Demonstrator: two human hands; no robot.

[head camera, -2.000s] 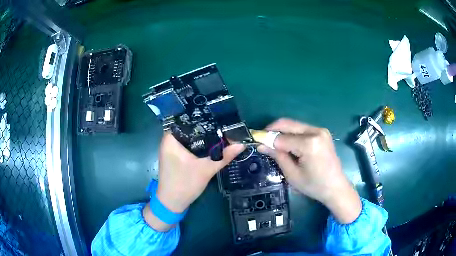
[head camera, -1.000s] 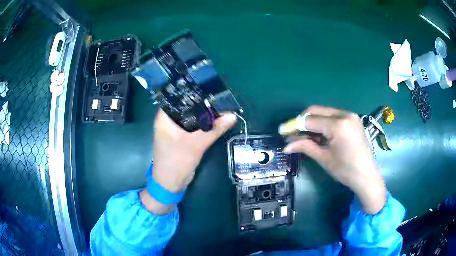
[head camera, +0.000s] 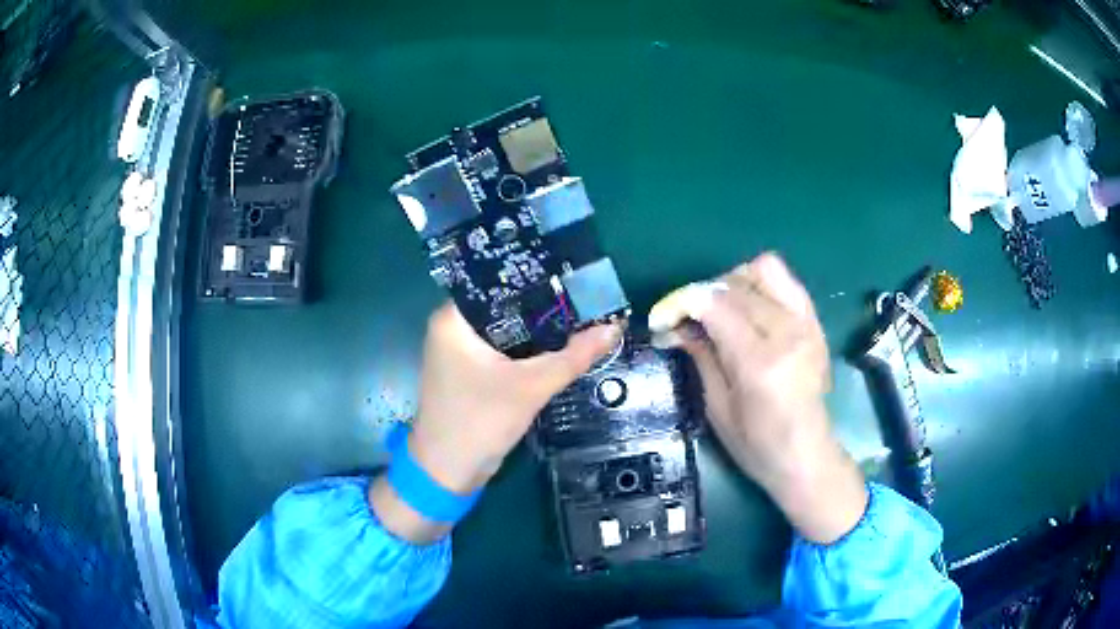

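My left hand (head camera: 497, 399) grips the lower edge of a black circuit board (head camera: 504, 227) with several silvery square parts and thin reddish wires, held tilted above the mat. An opened camera housing (head camera: 626, 479) lies below it, black inside, with two white pads in its lower half. A thin pale wire loops between the board's lower corner and the housing's upper half. My right hand (head camera: 762, 375) is at the housing's upper right edge, its fingers bent together, with pale yellow-white coverings at the fingertips. Whether it pinches anything is hidden.
Another opened housing (head camera: 260, 203) lies at left beside a metal frame (head camera: 145, 369) with mesh. At right are an air blow gun (head camera: 906, 356), an amber lump (head camera: 947, 293), a white wipe (head camera: 979, 172), a white bottle (head camera: 1044, 178) and a pile of small black parts (head camera: 1029, 261).
Since one second ago, the board has moved right and slightly down with my left hand. My right hand has moved left, close to the board's corner. The housing has shifted slightly left.
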